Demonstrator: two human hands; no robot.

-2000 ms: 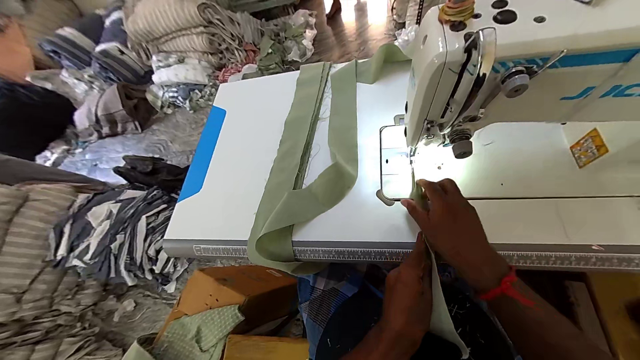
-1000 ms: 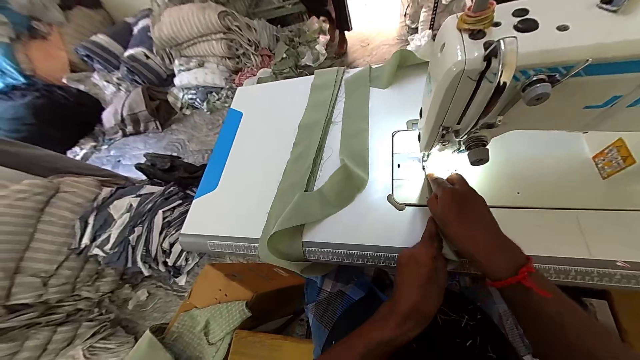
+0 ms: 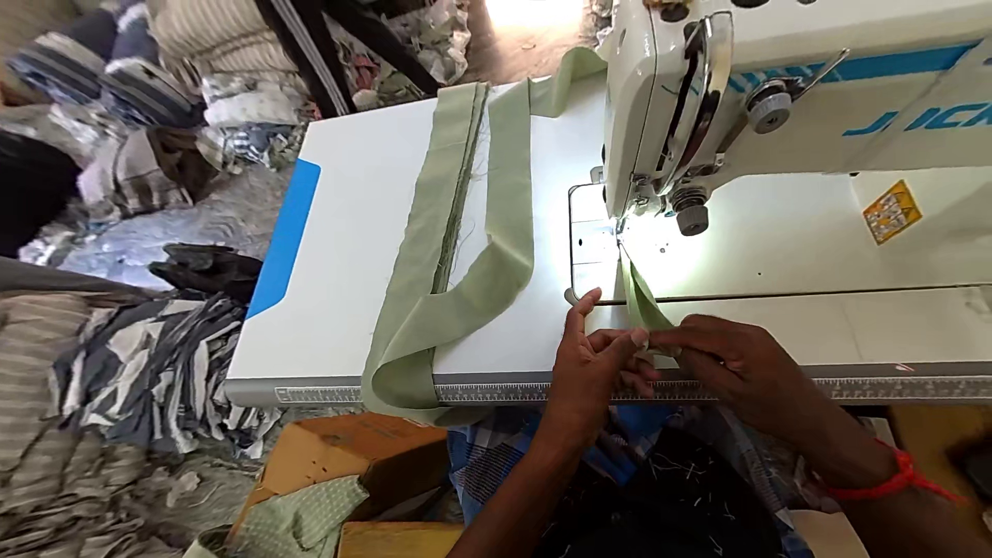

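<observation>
A white Jack sewing machine (image 3: 790, 101) stands over the table, its lamp lighting the needle area. From the presser foot a narrow folded green fabric strip (image 3: 642, 298) runs toward me. My right hand (image 3: 721, 353) pinches this strip near the table's front edge. Beside it, my left hand (image 3: 601, 353) has thumb and fingers at the same strip, its index finger raised. Left of the needle plate, a long green fabric band (image 3: 508, 232) lies looped on the white tabletop, folding over the front edge.
A ruler tape (image 3: 496, 391) runs along the table's front edge. Below stands a cardboard box (image 3: 364, 457) with dotted green cloth. Striped fabric scraps (image 3: 178, 364) and cloth bundles lie on the floor at left. A person's dark-clothed leg (image 3: 310, 54) is behind the table.
Both hands have moved from beside the needle toward the table's front edge, and more of the narrow green strip now shows. A person's leg has appeared behind the table.
</observation>
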